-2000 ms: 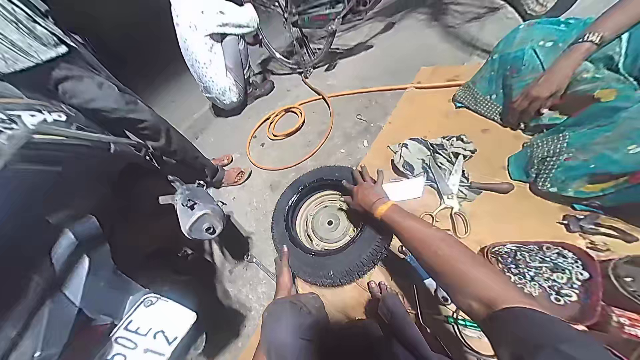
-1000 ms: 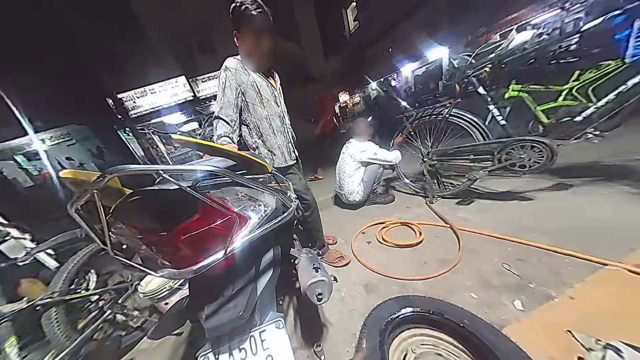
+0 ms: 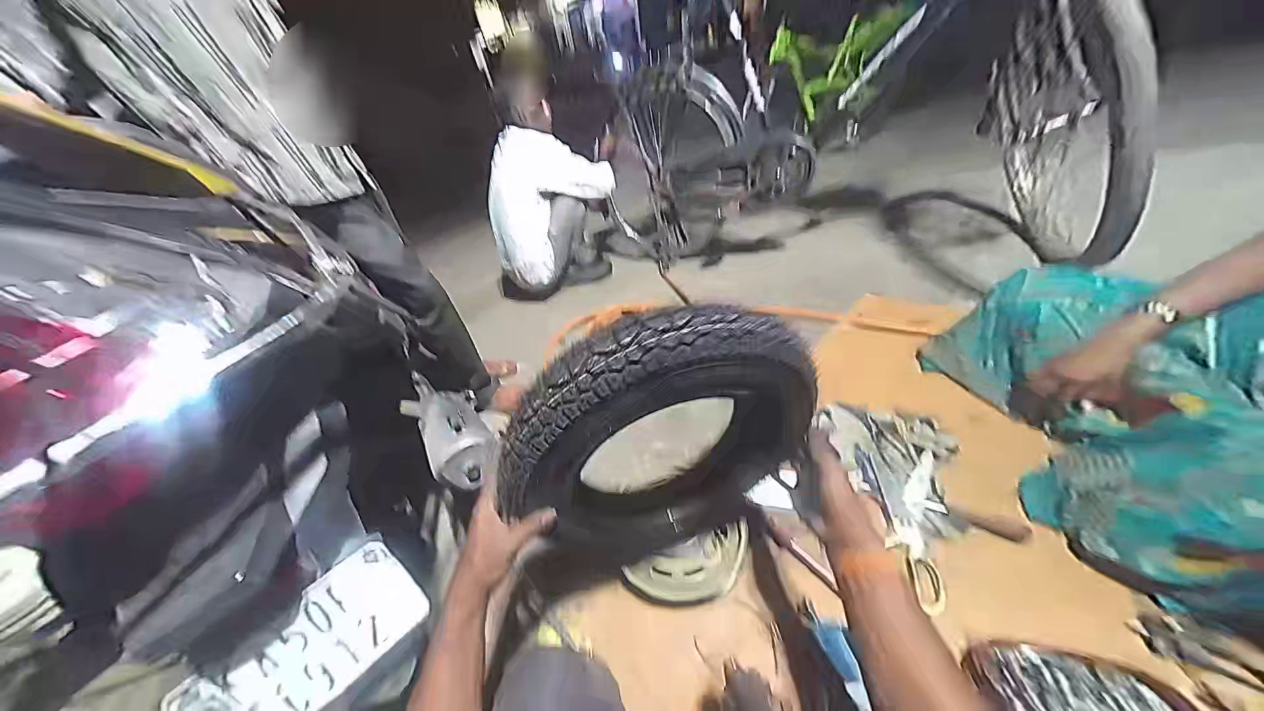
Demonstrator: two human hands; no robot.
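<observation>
A black rubber tyre (image 3: 662,425) is held up and tilted between my two hands, with the ground showing through its open middle. My left hand (image 3: 499,538) grips its lower left side, thumb on the sidewall. At its right side my right hand (image 3: 834,484), with an orange band at the wrist, has hold of it too; some of its fingers are hidden. Below the tyre, a pale metal wheel rim (image 3: 691,571) lies on the tan sheet (image 3: 652,632), partly covered by the tyre.
Scissors (image 3: 923,583), a grey cloth (image 3: 879,444) and a tray of small metal parts (image 3: 1076,681) lie to the right. Beside them sits a person in teal cloth (image 3: 1165,474). A scooter (image 3: 227,434) stands left with a person behind it; another person (image 3: 543,197) squats by a bicycle (image 3: 731,148).
Two seconds ago the tyre lay flat around the rim under my hands; now it is off the rim and raised. The view swung up, then back down.
</observation>
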